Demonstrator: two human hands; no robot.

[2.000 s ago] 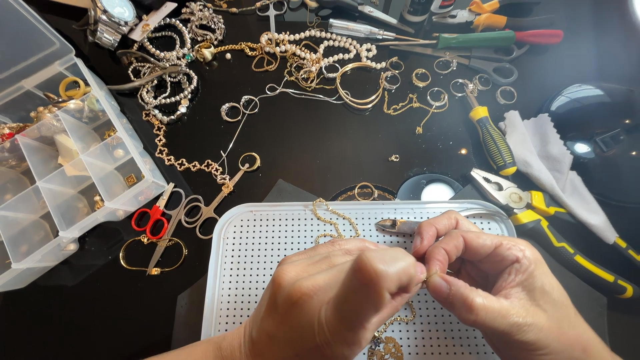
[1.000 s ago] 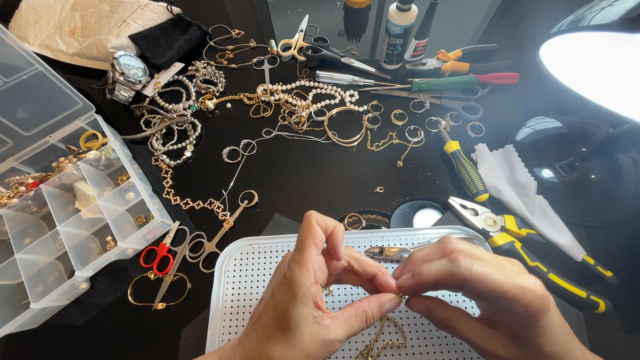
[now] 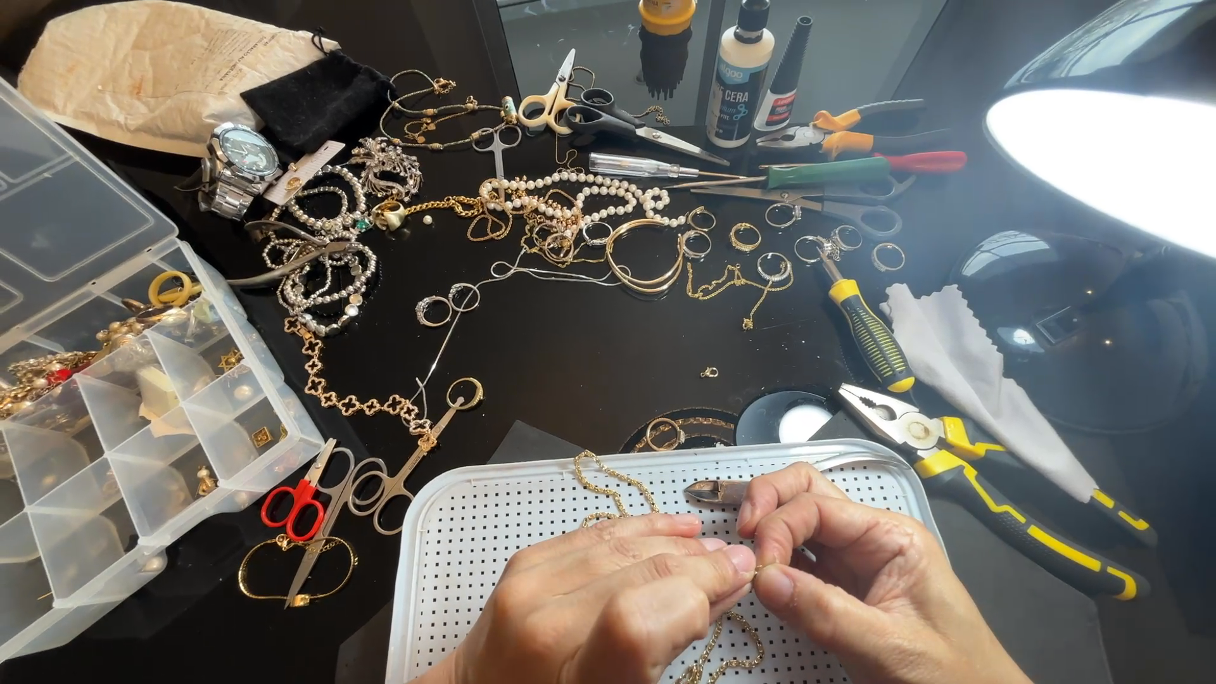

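My left hand (image 3: 617,598) and my right hand (image 3: 855,579) meet fingertip to fingertip over a white perforated tray (image 3: 446,532). Between their thumbs and index fingers they pinch a small gold-coloured piece, mostly hidden. A gold chain (image 3: 736,655) hangs or lies just below the fingertips; whether it joins the pinched piece cannot be told. Another length of gold chain (image 3: 608,480) lies at the tray's upper middle. The metal jaws of a pliers-like tool (image 3: 717,493) show beside my right fingers, its rest covered by that hand.
An open compartment box (image 3: 152,418) with jewellery stands left. Red-handled scissors (image 3: 299,503) lie beside it. Combination pliers (image 3: 912,432), a screwdriver (image 3: 869,332) and a grey cloth (image 3: 988,380) are right. Pearl necklaces (image 3: 608,195), rings and bottles lie or stand beyond. A lamp (image 3: 1121,152) overhangs the upper right.
Since a second ago my left hand has turned from raised, spread fingers to lying flatter, back upward. Both hands' fingertips stay together. The view has shifted since two seconds ago, showing more of the table's far side.
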